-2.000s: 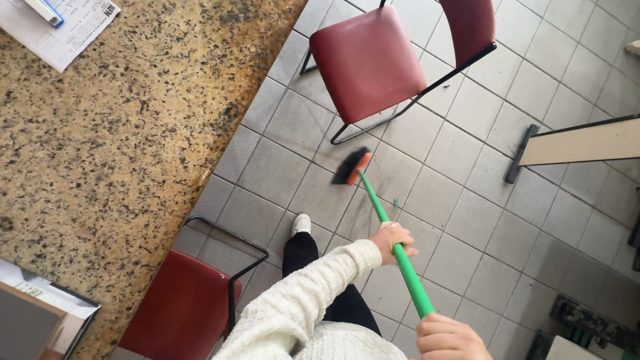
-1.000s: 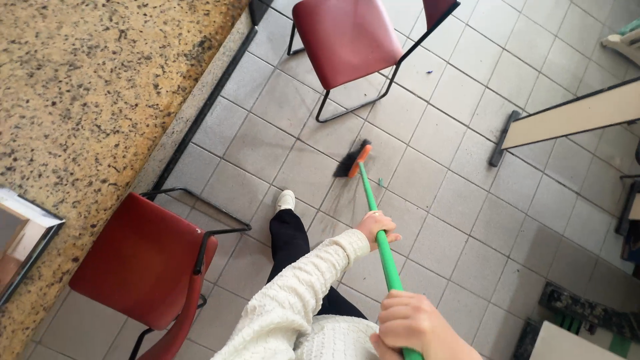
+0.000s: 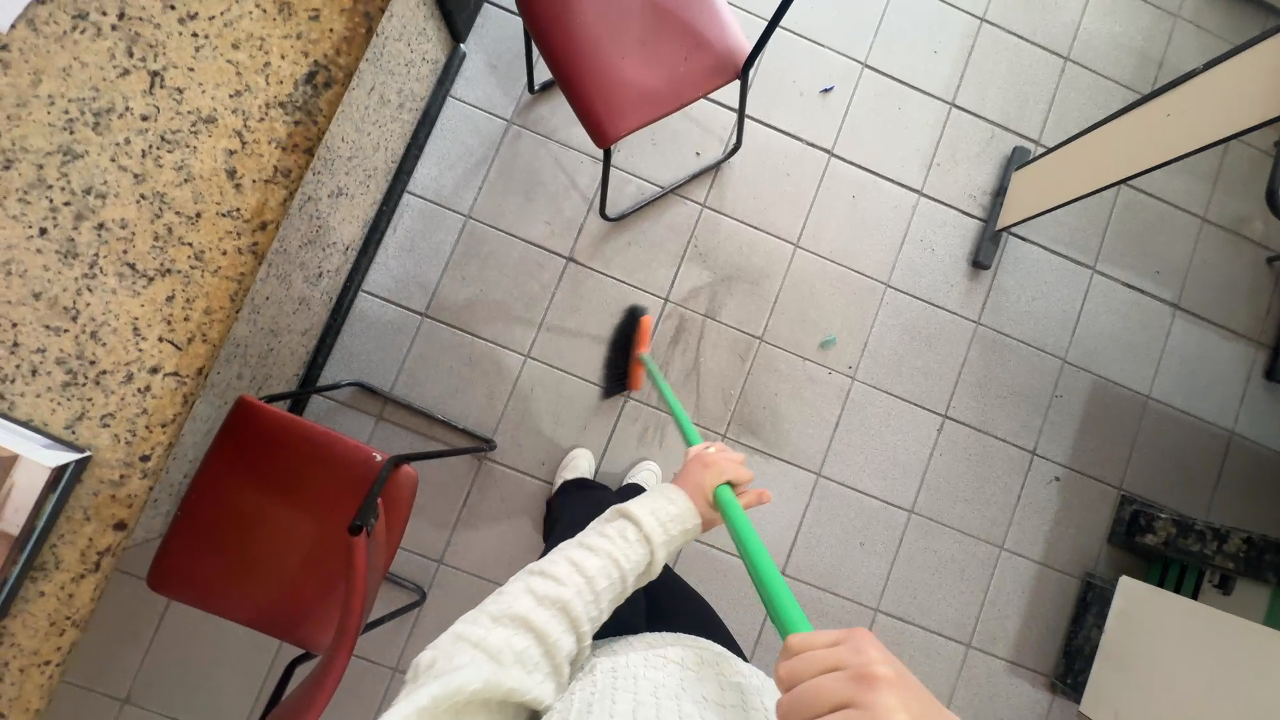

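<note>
A broom with a green handle slants from the lower right up to its orange head, whose dark bristles rest on or just above the tiled floor. My left hand, at the end of a white knit sleeve, grips the handle partway down. Around the upper part of the handle, at the bottom edge of the view, my right hand is closed; the handle's end is hidden. A small greenish scrap lies on the tiles to the right of the broom head.
One red chair stands beyond the broom, another red chair at lower left beside a speckled stone counter. A beige panel with a dark foot is at upper right, a pale-topped piece of furniture at lower right. A tiny blue scrap lies near the far chair.
Both hands still hold the broom. One white shoe showed before; now two show side by side. The view has shifted, with the far chair closer to the top edge.
</note>
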